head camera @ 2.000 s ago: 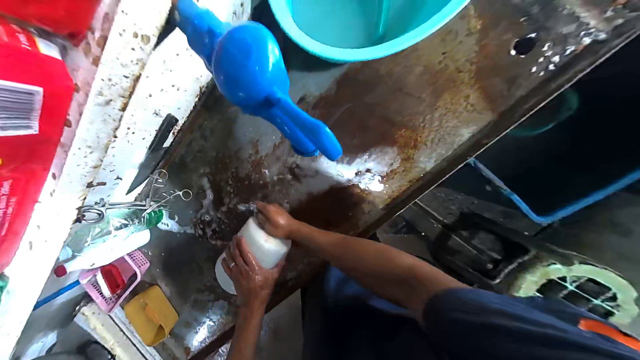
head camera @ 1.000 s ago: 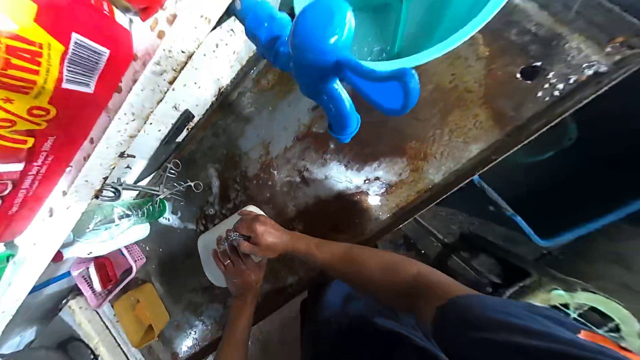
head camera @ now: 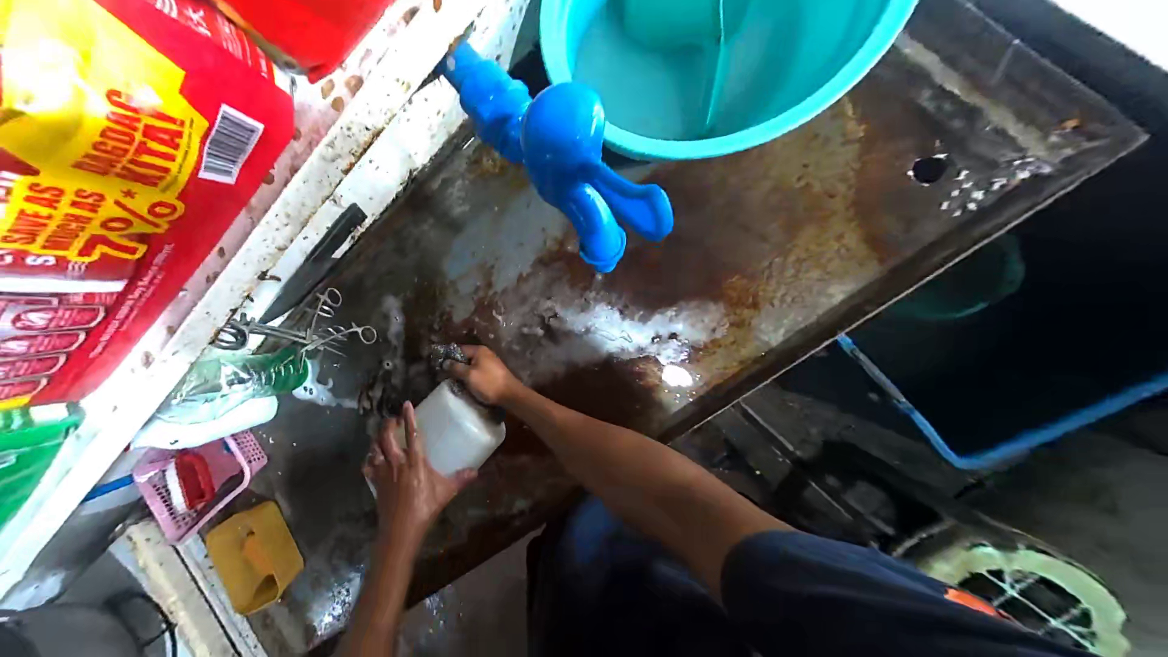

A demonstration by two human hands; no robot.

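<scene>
My left hand [head camera: 408,470] grips a white plastic container [head camera: 456,429] by its side, fingers spread over the near face. In my right hand [head camera: 484,372], at the container's upper edge, is a dark grey scouring pad [head camera: 447,354] that looks like metal mesh. Container and hands are over a wet, stained metal counter [head camera: 794,246]. A blue plastic tap [head camera: 566,137] juts out above the counter, and a little water shows at its spout. Part of the container is hidden by my left hand.
A turquoise basin [head camera: 730,151] stands behind the tap. Scissor-handled metal tools [head camera: 319,333], a green bottle [head camera: 265,370], a pink basket [head camera: 242,484] and a yellow plastic container [head camera: 255,557] lie on the left. A red packet [head camera: 173,228] stands on the ledge. The counter has a drain hole [head camera: 929,169].
The white container has been turned between my hands, and a different face shows. My right hand has moved from the container's face to its upper edge.
</scene>
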